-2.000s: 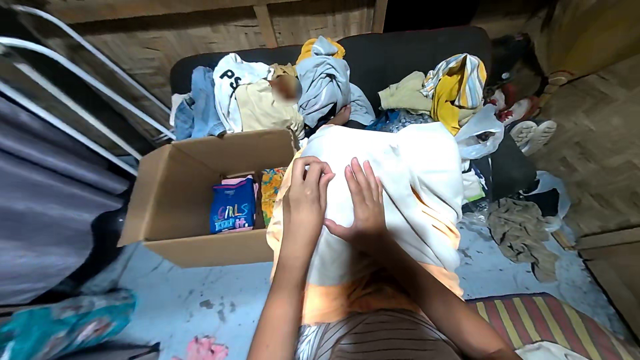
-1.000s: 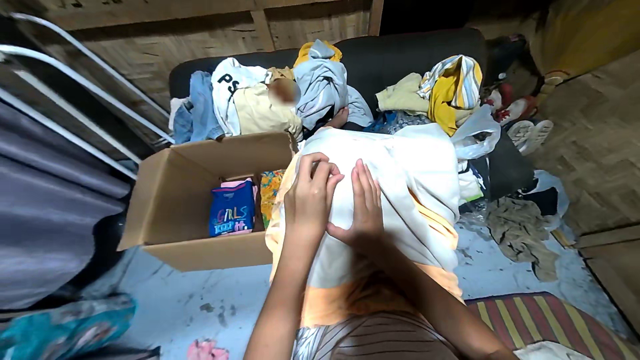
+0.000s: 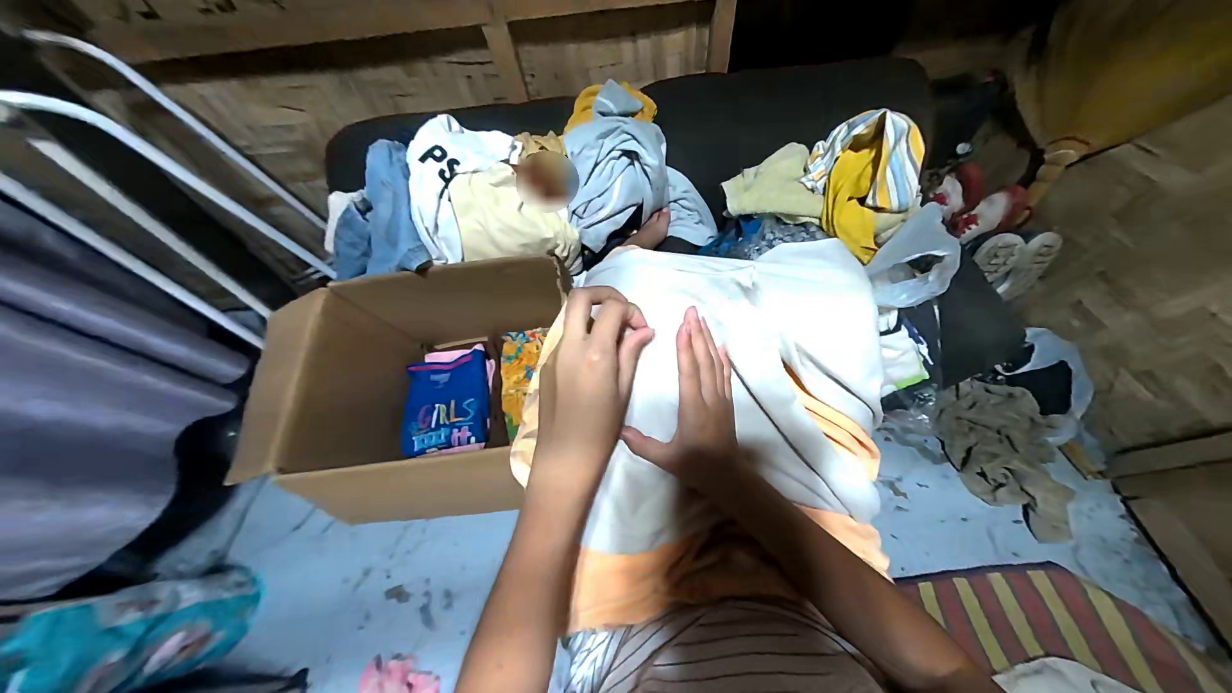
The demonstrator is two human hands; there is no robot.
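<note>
A white cloth with orange edges [image 3: 808,298] lies spread across my lap. On its left part rests my left hand [image 3: 599,361], fingers curled and fingertips close together; whether it pinches the fabric I cannot tell. My right hand [image 3: 695,409] lies on the cloth just to the right, fingers extended and thumb apart, holding nothing. Left of the cloth stands an open cardboard box [image 3: 385,491]. Inside it are a folded blue garment with colourful lettering [image 3: 447,402] and an orange floral cloth [image 3: 522,371], partly hidden by the white cloth.
Piled clothes [image 3: 616,164] cover parts of a dark sofa [image 3: 703,111]. Plastic bags [image 3: 914,260], shoes [image 3: 1015,262] and a crumpled brown cloth [image 3: 1001,443] are at the right. White metal rails [image 3: 154,130] stand at the left; a striped mat [image 3: 1049,616] lies lower right.
</note>
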